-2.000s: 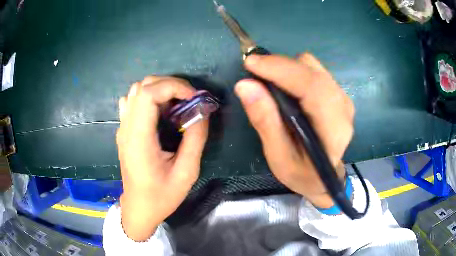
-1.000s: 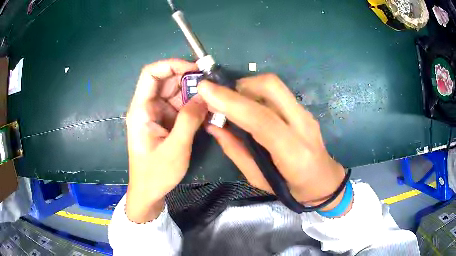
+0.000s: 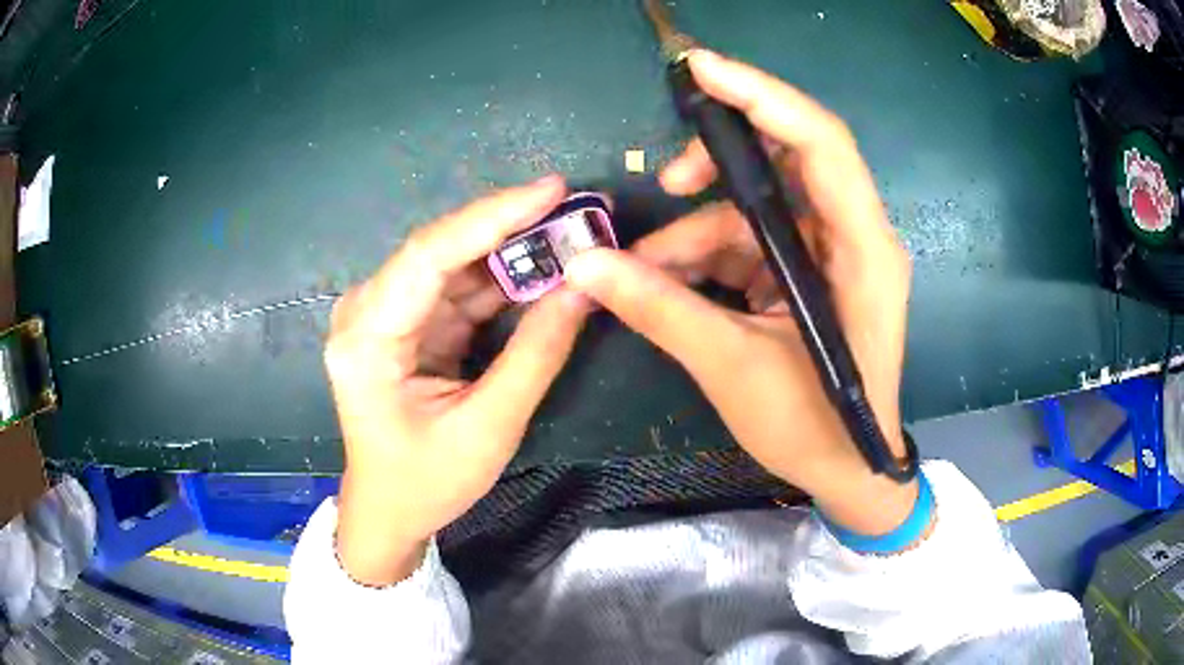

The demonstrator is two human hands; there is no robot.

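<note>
A pink rounded watch housing is held between both hands, open side up. A dark circuit board with white parts shows inside its left part; a silvery block, likely the battery, lies in its right part. My left hand grips the housing at its left and lower edges. My right hand touches the housing with its thumb and also holds the black soldering iron, pointing up and away; its tip is cut off by the top edge. A blue strap is on my right wrist.
A small pale square lies on the dark green mat. A thin wire runs across the mat at left. A pot with yellow tape is at top right. A black tray with a pink part is at right. Brown cardboard stands at left.
The iron has swung right, away from above the housing. The white block that was by my right fingertips now appears inside the housing. The housing has moved right and turned, with both hands at it.
</note>
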